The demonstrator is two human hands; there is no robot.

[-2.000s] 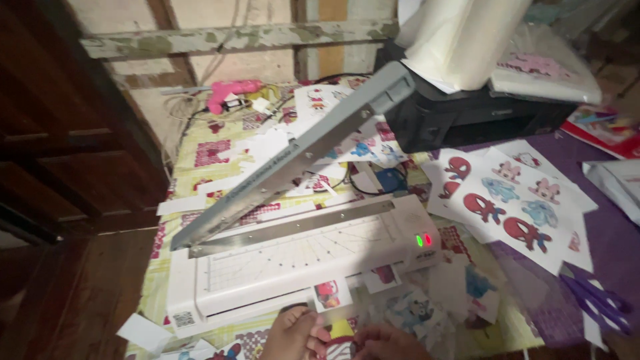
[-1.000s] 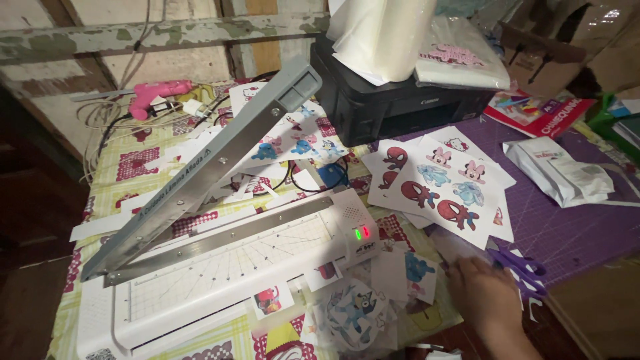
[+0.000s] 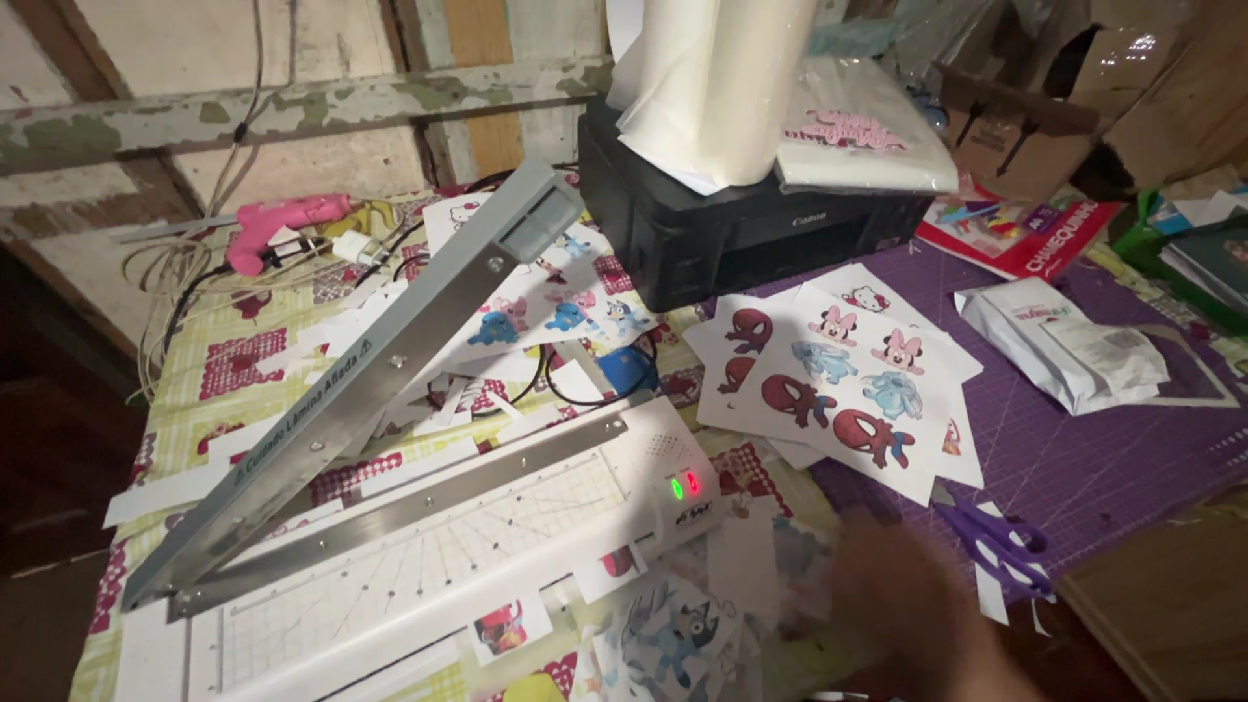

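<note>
My right hand (image 3: 902,595) is a blur at the lower right, left of the purple-handled scissors (image 3: 994,541) and below the printed character sheets (image 3: 848,380). Its fingers cannot be made out. My left hand is out of view. A white laminator with a built-in paper trimmer (image 3: 429,556) fills the lower left, its grey blade arm (image 3: 361,380) raised and its green and red lights lit. Small cut picture pieces (image 3: 512,624) lie at its front edge. Clear film with a blue dog picture (image 3: 673,634) lies left of my right hand.
Behind stands a black Canon printer (image 3: 760,234) bearing a film roll (image 3: 717,88) and a plastic-wrapped pack (image 3: 863,127). A pink glue gun (image 3: 283,224) with cords lies back left. A purple cutting mat (image 3: 1102,468) holds a white packet (image 3: 1063,341) and a red paper pack (image 3: 1014,229).
Both hands were together at the laminator's front edge two seconds ago. My right hand then moved right, near the scissors, and is now blurred; my left hand has left the view.
</note>
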